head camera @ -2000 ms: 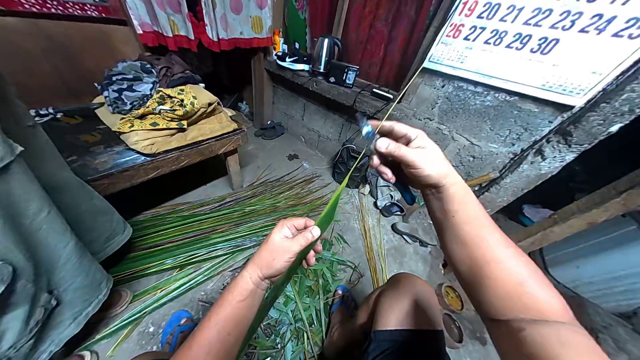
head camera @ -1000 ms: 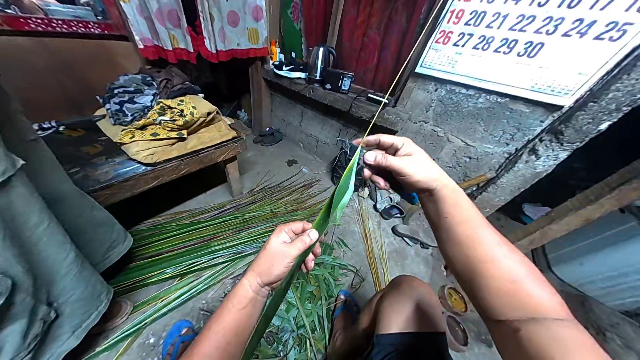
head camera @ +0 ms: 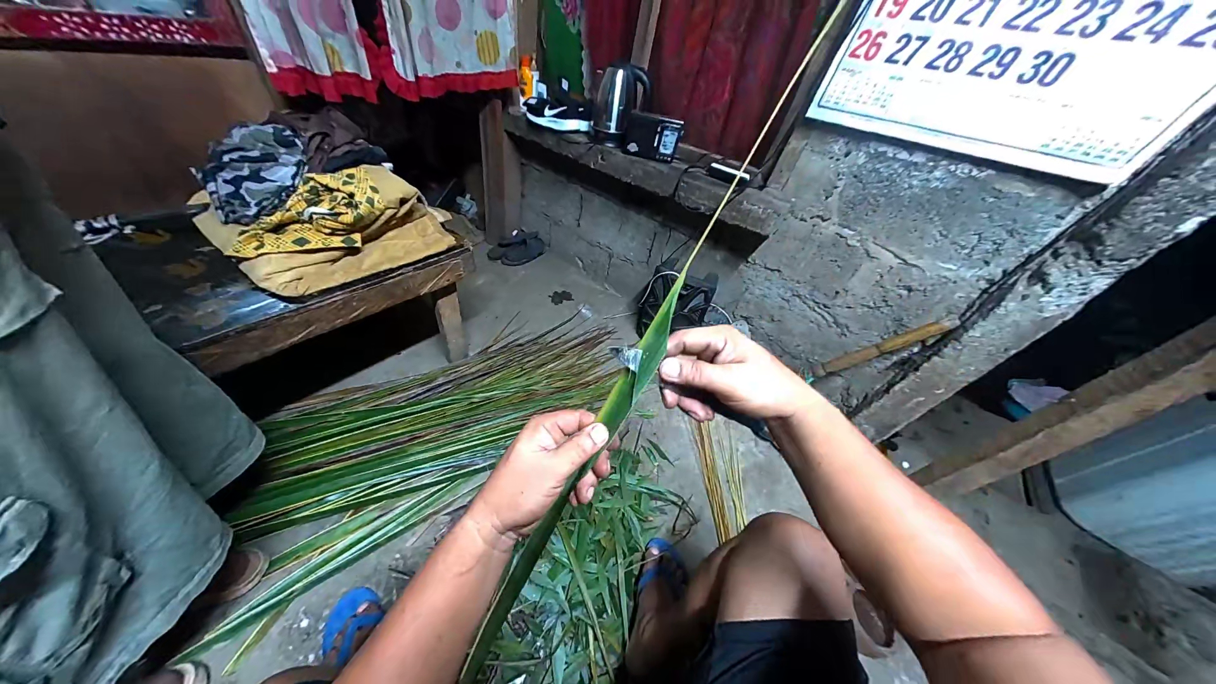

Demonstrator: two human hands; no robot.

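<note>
A long green palm leaflet [head camera: 622, 399] runs diagonally through the middle, its thin pale midrib [head camera: 750, 161] reaching up to the right. My left hand [head camera: 546, 470] pinches the leaflet between thumb and fingers below its wider part. My right hand [head camera: 727, 375] is just up and right of it, closed around a small knife whose dark handle is mostly hidden in the palm. The metal blade [head camera: 627, 357] shows at the leaflet's left edge, partly covered by green leaf. Stripped green leaf pieces [head camera: 589, 579] lie below my hands on the floor.
Long palm leaflets [head camera: 408, 446] spread over the floor at left; thin midribs [head camera: 719, 475] lie between my knees and the wall. A person in grey-green trousers [head camera: 85, 408] stands at left. A low wooden bench [head camera: 332, 323] bears clothes. A kettle [head camera: 617, 100] stands on the ledge.
My right hand has come down along the leaflet, nearer to my left hand. The blade, seen above the right hand two seconds ago, is now at the leaflet's left edge. The left hand keeps its hold.
</note>
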